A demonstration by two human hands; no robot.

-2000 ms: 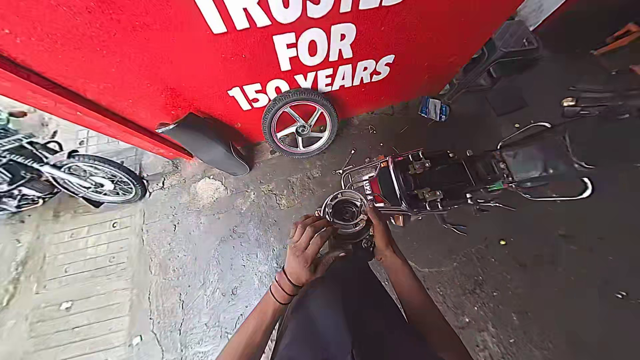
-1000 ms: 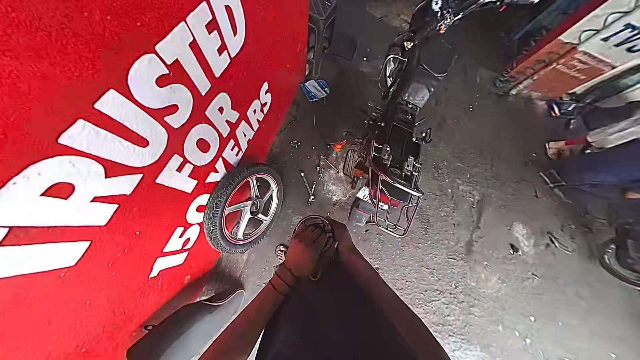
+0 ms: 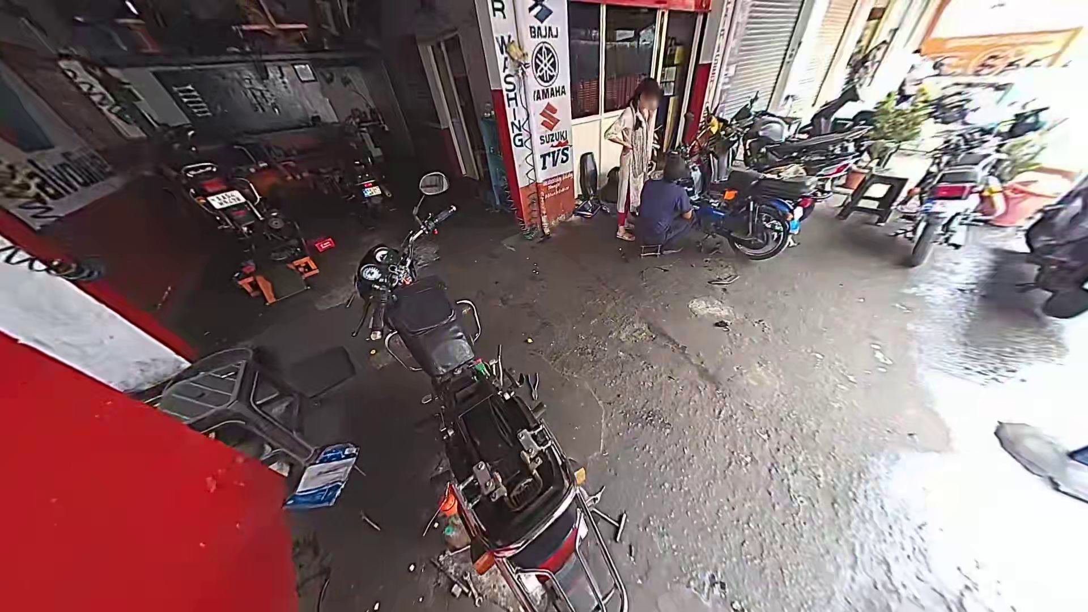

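Neither my left hand nor my right hand shows in the head view; what they hold or touch is hidden below the frame. Nearest to me, at the bottom centre, stands a motorcycle with its seat off and its rear frame bare. Its black fuel tank and handlebar point away from me. A metal rear guard curves round its tail. Small tools lie on the floor by its lower left side, beside an orange and green item.
A red wall fills the lower left. Past it are a grey plastic chair and a blue-white packet. One person stands by another, crouching at a blue motorcycle. A painted pillar rises behind.
The view has swung up and away. My hands, together on a round metal part one to two seconds ago, are out of the frame, as is the spoked wheel by the red wall.
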